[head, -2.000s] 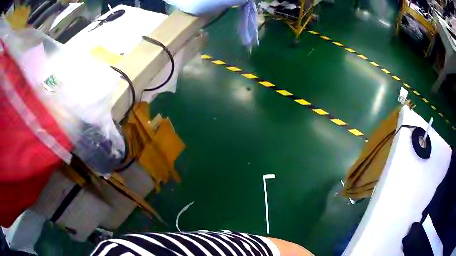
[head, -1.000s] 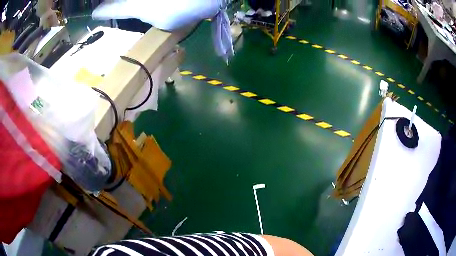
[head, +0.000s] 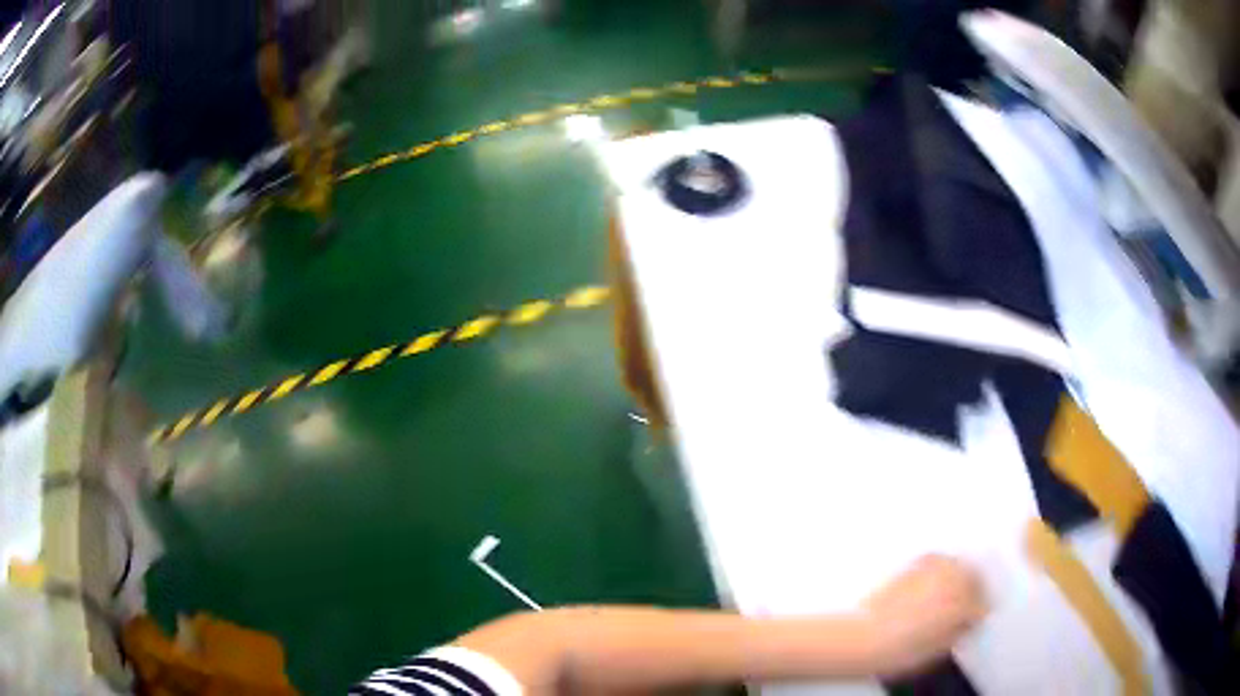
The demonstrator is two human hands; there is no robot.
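Note:
My left hand (head: 932,615) rests low over the white table (head: 762,449), at the lower right. It is blurred and its fingers look curled; whether it holds anything cannot be told. Just right of it is a narrow tan card strip (head: 1088,605) on pale material. A wider tan card piece (head: 1096,466) lies above that strip. Dark cloth pieces (head: 938,204) cover the table's far right part, with a white strip (head: 959,324) across them. My right hand is out of the picture.
A black disc with a pale centre (head: 702,182) sits at the table's far end. Tan cards (head: 632,326) hang at its side. Green floor (head: 408,476) with yellow-black tape lies left. Another bench (head: 79,517) stands at the left edge, with brown cards (head: 204,658) below.
The view has swung right, bringing the white table and dark cloth towards the middle. My left forearm and hand have come into view over the table. The red cloth and plastic bag have left the picture.

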